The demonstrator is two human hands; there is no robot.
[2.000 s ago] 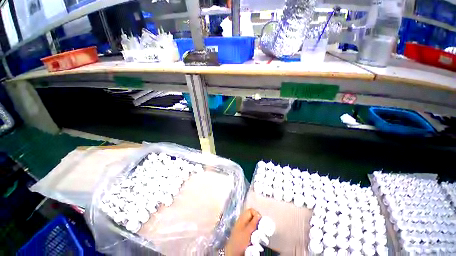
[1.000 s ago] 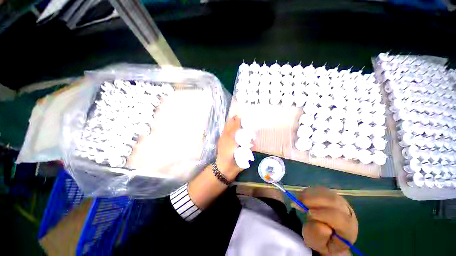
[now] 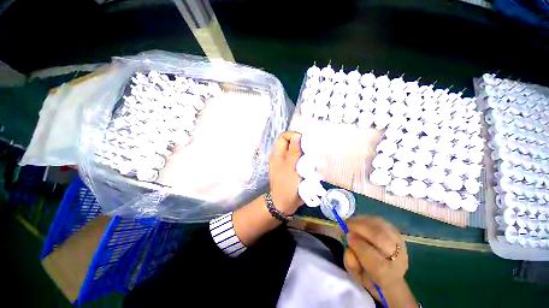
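My left hand (image 3: 285, 171) holds several round white plastic parts (image 3: 310, 179) at its right side, over the near left corner of a ribbed cardboard sheet (image 3: 343, 157). My right hand (image 3: 376, 249) grips a thin blue brush (image 3: 339, 219), its tip down in a small round tub (image 3: 338, 204). The tub stands at the bench's near edge, close beside the held parts. The brush tip is hidden in the tub. Rows of white parts with thin pins up (image 3: 421, 132) stand on the sheet's back and right.
A box with a clear plastic liner (image 3: 111, 192) at the left holds white parts (image 3: 153, 123) in its left half. A packed tray of parts (image 3: 527, 168) is at the far right. A flat pale sheet (image 3: 57, 129) lies beyond the box. A blue crate (image 3: 117, 252) is below left.
The view has tipped down from the shelf. Since a second ago my right hand has moved up and left, and the brush stands steeper in the tub. My left hand still holds its parts.
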